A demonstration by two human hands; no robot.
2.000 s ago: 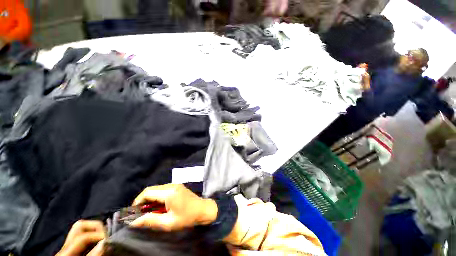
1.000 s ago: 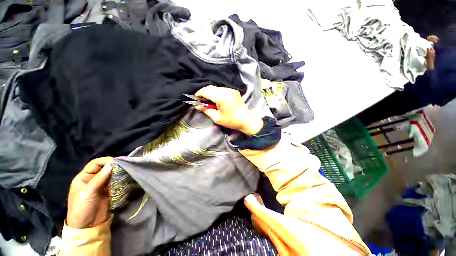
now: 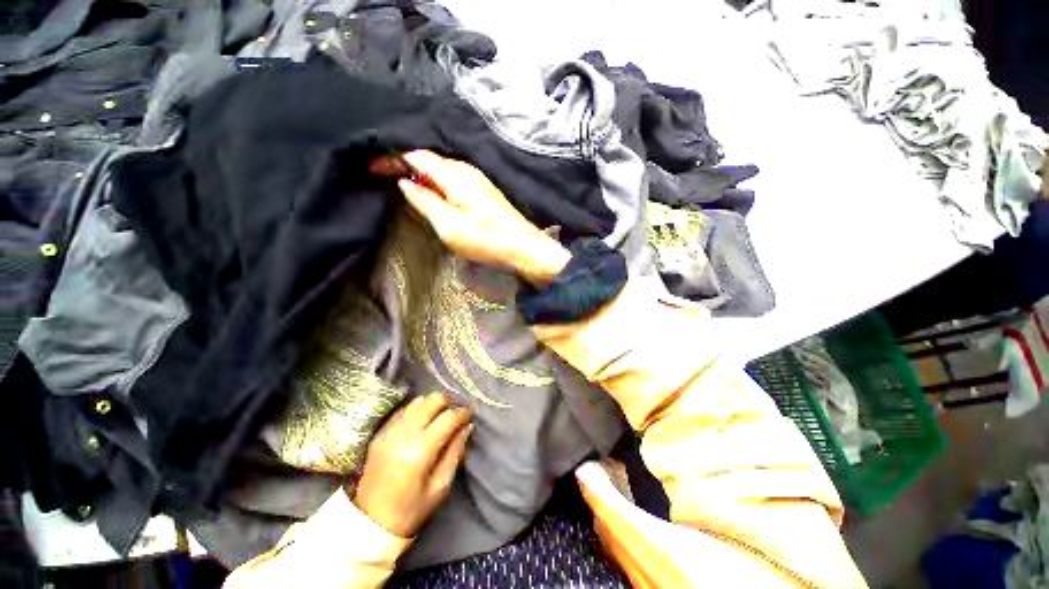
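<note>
A grey garment point(image 3: 518, 431) with fanned yellow-gold embroidery point(image 3: 339, 403) lies over my lap, with a black panel point(image 3: 253, 196) spread beyond it on the table. My right hand point(image 3: 466, 207) is at the black cloth's edge, closed around snips with red handles point(image 3: 391, 166); their blades are hidden or too blurred to tell. My left hand point(image 3: 414, 460) rests on the grey cloth beside the embroidery, fingers curled; whether it pinches the cloth cannot be told.
Dark denim garments with metal buttons point(image 3: 58, 196) pile at the left. Pale garments point(image 3: 920, 86) lie at the far right of the white table point(image 3: 794, 247). A green basket point(image 3: 886, 443) with pale cloth stands below the right table edge, near a metal frame.
My left hand has moved right, off the lifted cloth edge and onto the grey fabric. My right hand has moved up and left to the black cloth. More of the embroidery fan shows.
</note>
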